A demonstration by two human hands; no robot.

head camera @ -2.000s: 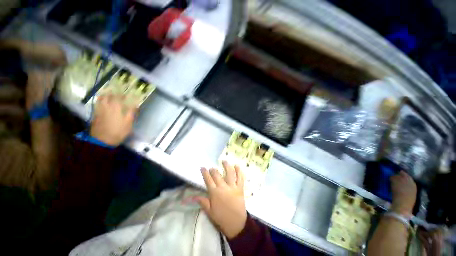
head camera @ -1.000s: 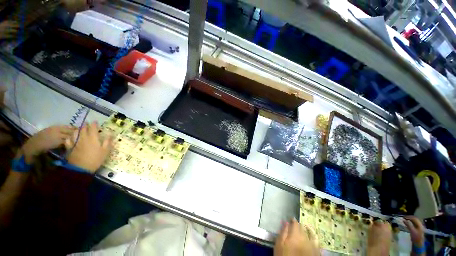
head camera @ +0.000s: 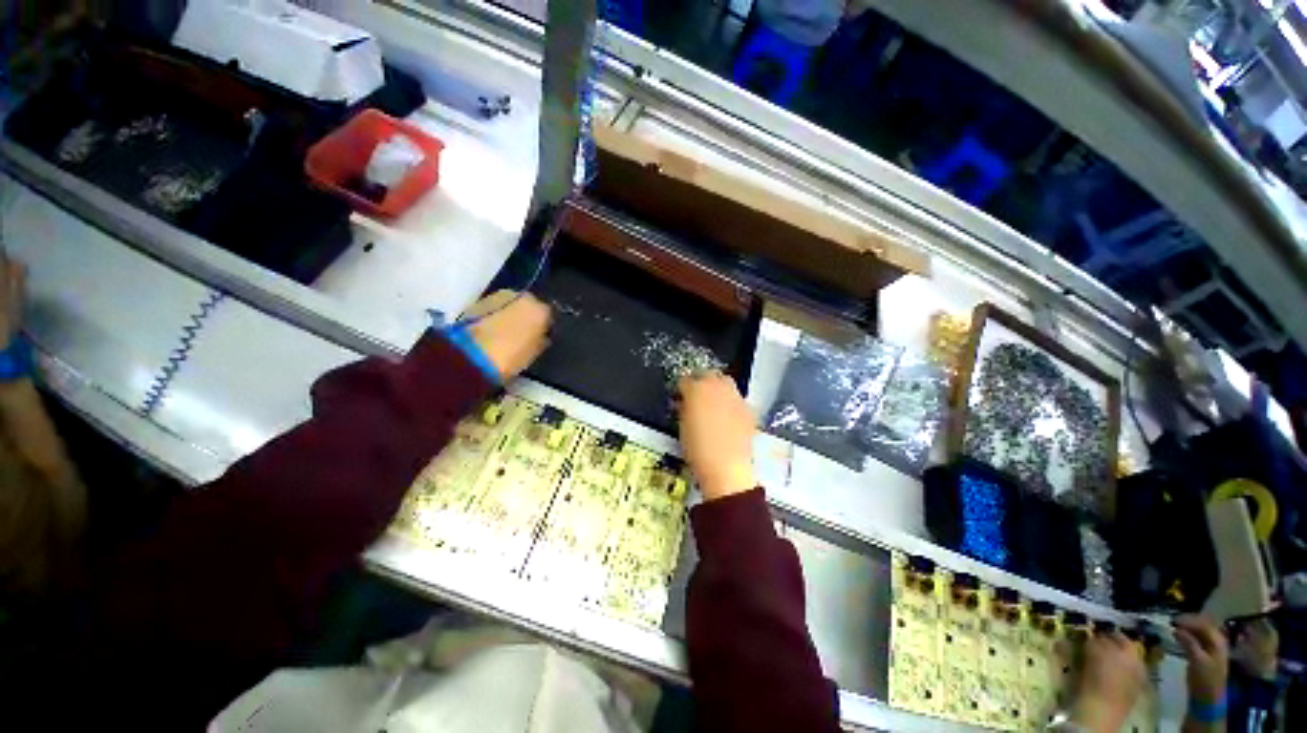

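Observation:
The black component tray (head camera: 609, 318) lies behind the rail, with a heap of small silvery leaded parts (head camera: 674, 355) at its right side. My right hand (head camera: 717, 427) reaches over the rail, fingertips down at the heap's near edge; whether it pinches a part is too small to tell. My left hand (head camera: 509, 337), with a blue strap at the wrist, is over the tray's left edge; its fingertips are unclear. A pale yellow printed circuit board panel (head camera: 559, 501) lies on the conveyor just below both hands.
A reddish-brown strip (head camera: 652, 255) and a cardboard box (head camera: 760, 208) lie along the tray's far edge. Left is a red bin (head camera: 376, 165). Right are plastic bags (head camera: 846, 394), a blue-part bin (head camera: 983, 516) and more boards (head camera: 953, 644) with other people's hands. Another arm shows far left.
My left hand has left the board panel and moved right to the tray. My right hand is now at the heap. The panel sits further right, in front of the tray.

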